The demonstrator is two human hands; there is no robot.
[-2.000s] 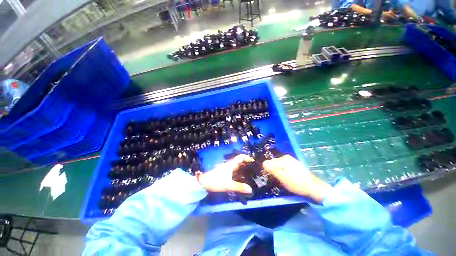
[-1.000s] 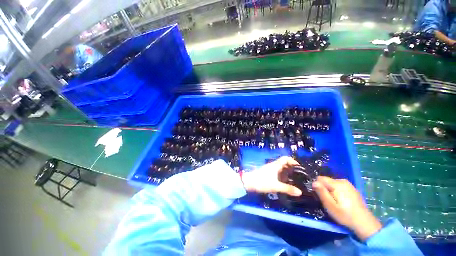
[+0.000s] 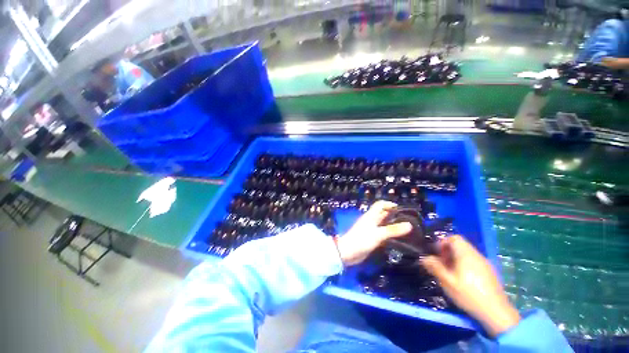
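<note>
The blue parts tote (image 3: pixel 486 231) stands in front of me. It holds several rows of black assemblies (image 3: pixel 290 186) on the left and back, and a loose heap of them at the front right. My left hand (image 3: pixel 370 234) holds a black assembly (image 3: pixel 412 238) above the heap, thumb and fingers around it. My right hand (image 3: pixel 465 276) is at the right side of the same assembly, its fingertips at or near the edge. Blur hides whether it grips the piece.
Stacked blue totes (image 3: pixel 200 114) stand at left beside a white crumpled sheet (image 3: pixel 158 196). Aluminium rails (image 3: pixel 358 127) run behind the tote. A clear tray (image 3: pixel 552 255) lies right. Heaps of black assemblies (image 3: pixel 396 71) lie across the line. A person's blue sleeve (image 3: pixel 607 41) shows top right.
The view has swung left since the oldest frame, shifting the tote right in the picture. Both hands stay over the heap; the held black piece now sits slightly higher and is tilted differently.
</note>
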